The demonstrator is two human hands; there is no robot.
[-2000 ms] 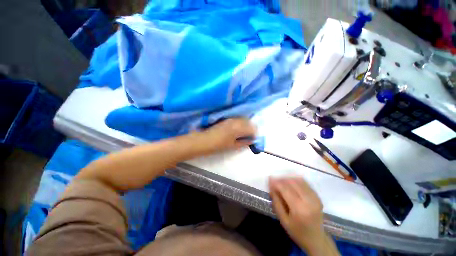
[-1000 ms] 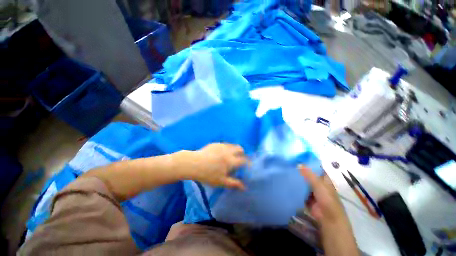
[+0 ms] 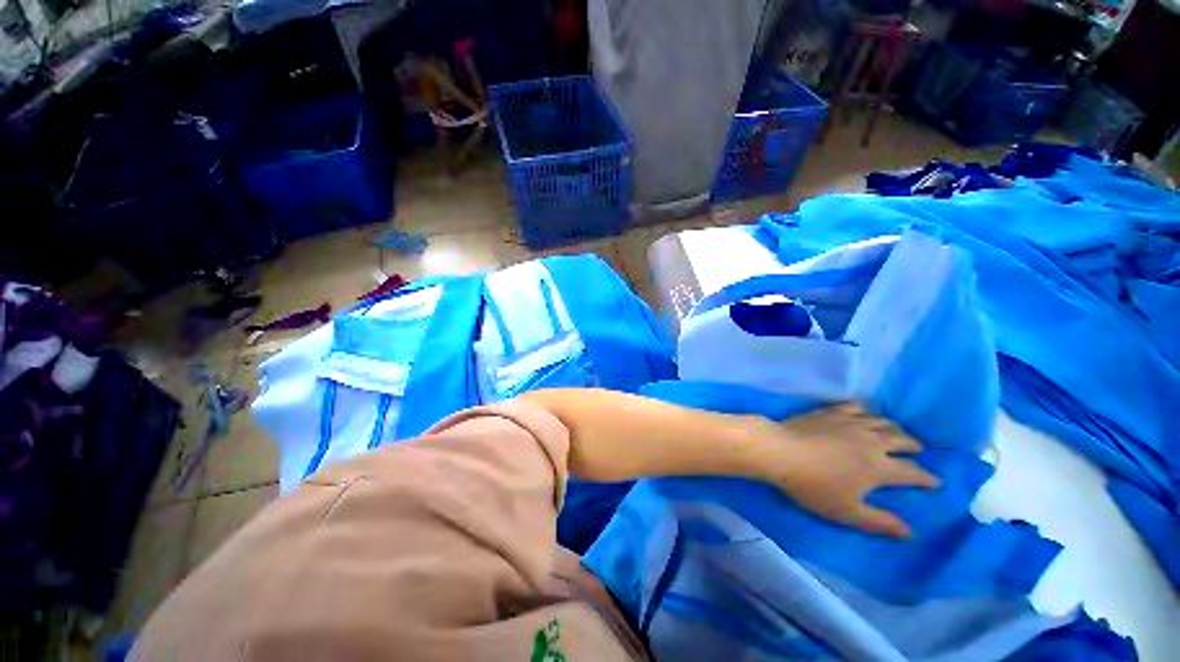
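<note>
A bright blue garment panel [image 3: 828, 550] lies at the left end of the white table, with pale blue cloth [image 3: 764, 360] joined to it and standing up in a fold. My left hand [image 3: 854, 468] lies on top of the bright blue cloth, palm down with fingers spread, gripping nothing. More pale and bright blue cloth hangs at the table's near edge towards my lap. My right hand is not in view.
A long heap of bright blue cut pieces [image 3: 1087, 285] lies along the table's far side. A pile of blue and pale pieces [image 3: 447, 349] is left of the table. Blue crates [image 3: 569, 181] stand on the floor by a grey pillar [image 3: 673, 104]. Dark cloth [image 3: 91, 453] lies far left.
The view has swung left, so the sewing machine, phone and right hand are out of the picture. The garment cloth has moved to the table's left end, and my left hand is now spread on it.
</note>
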